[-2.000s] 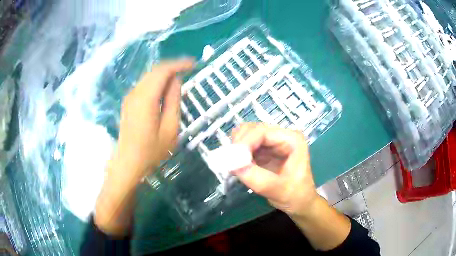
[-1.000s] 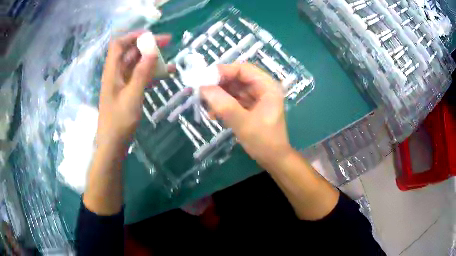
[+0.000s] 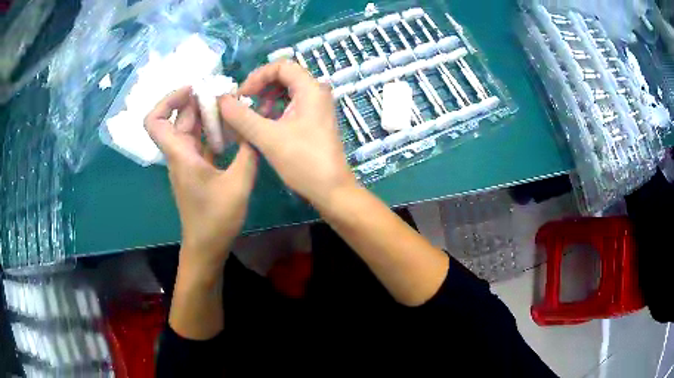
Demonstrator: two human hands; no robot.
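Observation:
My left hand holds a white cylindrical body upright between thumb and fingers. My right hand meets it at the top, its fingertips on a small white piece at the body's end; its exact shape is blurred. A clear blister tray with rows of white stemmed units lies to the right of my hands. A white flat rectangular piece lies on the tray. A parts tub heaped with white pieces is behind and left of my left hand.
Stacked blister trays stand at the right edge of the green table, with more clear trays at the left. Crinkled plastic film lies behind the tub. Red stools stand below. Dark clothing of another person shows at the right edge.
Both hands have come together over the tub's near side, around the white body. The view has shifted, showing the tub and the full tray. The white flat piece now lies on the tray.

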